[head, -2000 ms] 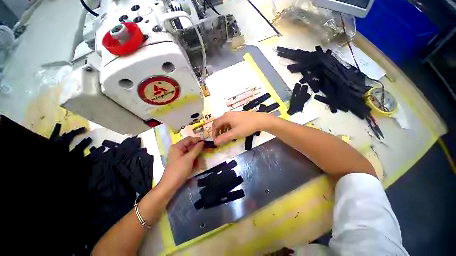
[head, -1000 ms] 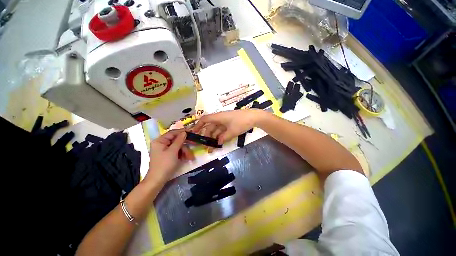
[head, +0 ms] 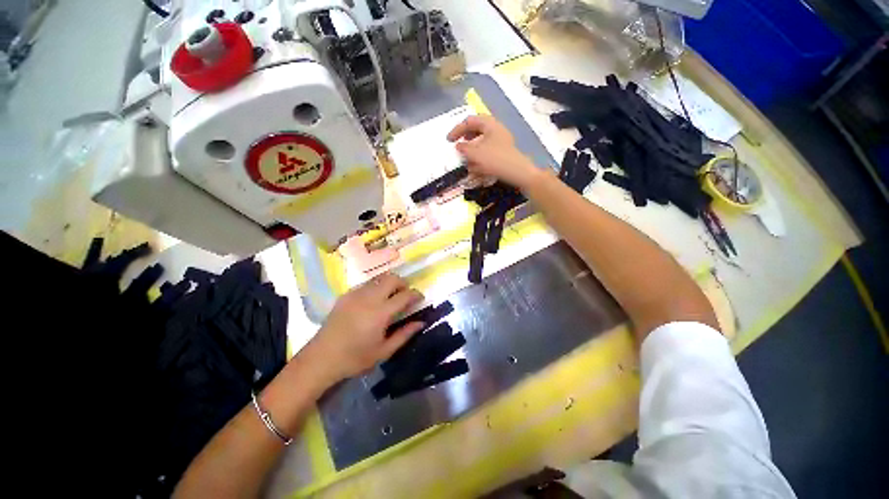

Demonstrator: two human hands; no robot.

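Observation:
My left hand (head: pixel 363 326) is over the near metal plate (head: pixel 526 331), its fingertips at the upper left of a small group of black fabric tabs (head: pixel 429 363). Whether it pinches one cannot be told. My right hand (head: pixel 492 156) is beyond the needle area, fingers curled, above a white sheet (head: pixel 424 146). A black tab (head: pixel 439 184) lies just below its fingers; its far end is hidden, so a grip on it cannot be told. More black tabs (head: pixel 484 239) lie under and below my right wrist. The pale template (head: pixel 375 255) shows beneath the machine head.
The white sewing machine head (head: pixel 244 107) stands at upper left. A large black tab pile (head: pixel 229 326) is at left, another (head: pixel 634 141) at right. Near it are a yellow tape roll (head: pixel 731 183), dark pointed snips (head: pixel 719 234) and a clear plastic bag (head: pixel 604 34).
The hands have parted from the tab they both held near the needle. My right hand has moved up and away, my left down to the tabs on the plate. A tab now lies by my right fingers.

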